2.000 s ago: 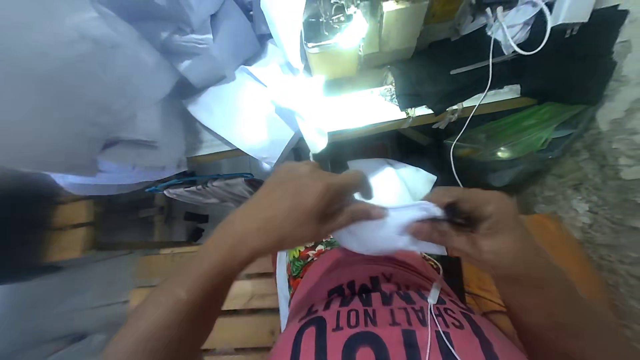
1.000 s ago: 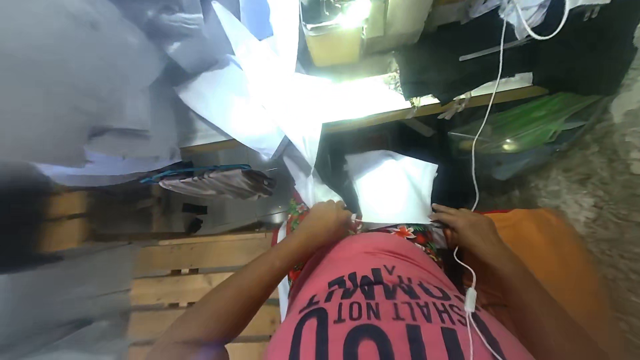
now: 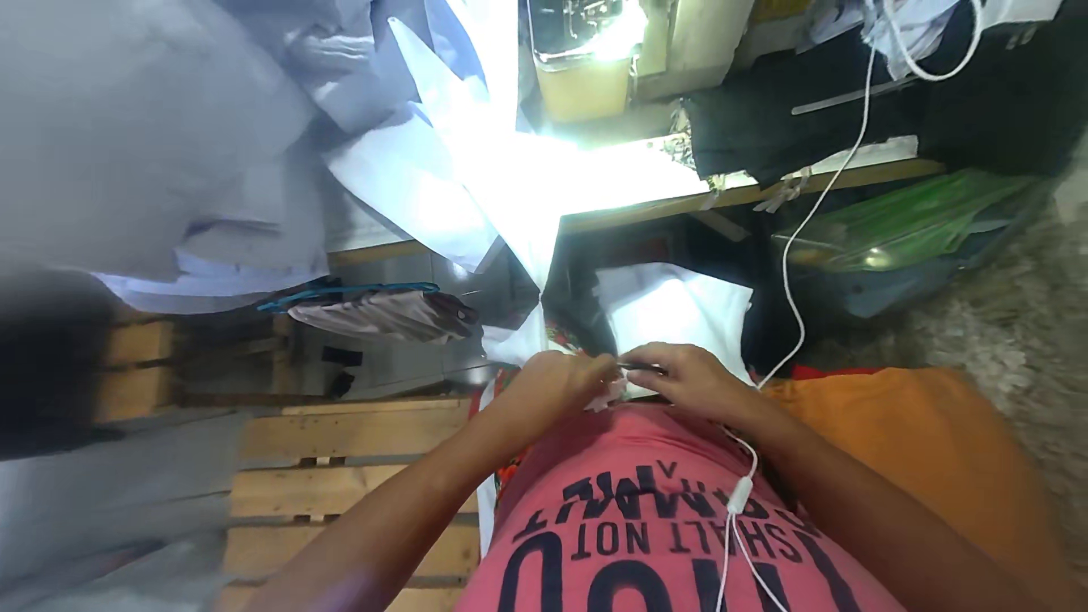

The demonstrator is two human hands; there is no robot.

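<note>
My left hand [image 3: 565,378] is closed on an edge of white fabric close to my waist. My right hand [image 3: 680,374] meets it there and holds a small dark tool [image 3: 643,368], whose exact kind is hard to tell. A white fabric piece [image 3: 676,310] lies over my lap, beyond my right hand. To its left, another length of white cloth [image 3: 531,255] hangs from the brightly lit table edge and narrows toward my lap. A patterned red cloth [image 3: 561,338] shows between them.
White fabric is piled at the upper left. A wooden slatted bench [image 3: 357,438] is at the lower left, an orange cloth [image 3: 901,459] at the right. A white cable [image 3: 786,255] hangs from the table. A green plastic bag [image 3: 943,217] and a blue hanger with cloth [image 3: 382,313] flank the area.
The white piece, held up in both hands two seconds ago, lies on the lap. My right hand has moved left from the piece's right side to meet my left hand.
</note>
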